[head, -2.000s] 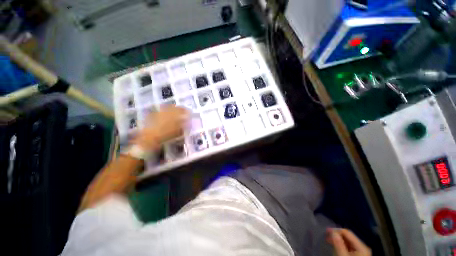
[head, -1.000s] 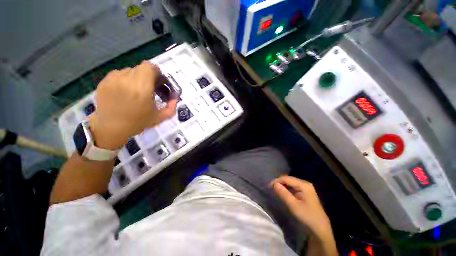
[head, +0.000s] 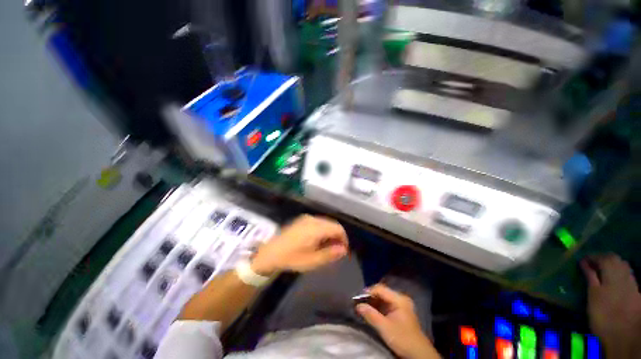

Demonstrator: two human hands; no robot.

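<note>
My left hand (head: 306, 245), with a white watch band at the wrist, is above my lap by the near edge of the white tray (head: 261, 223). Its fingers are curled; no unit shows in it, but their inner side is hidden. My right hand (head: 395, 317) is lower and to the right, above my lap. It holds a small dark unit (head: 362, 299) between thumb and fingertips. The tray at the left holds dark square parts in some pockets. The picture is blurred.
The press, with its white button panel (head: 402, 223), stands ahead. Its red button (head: 405, 198) is at the panel's middle. The blue box (head: 246, 112) is left of the press. Lit coloured squares (head: 527, 342) lie at bottom right, beside another person's hand (head: 613, 298).
The view has swung right toward the press. My left hand has left the tray, where it held a dark unit. My right hand, seen empty before, now holds a small dark unit.
</note>
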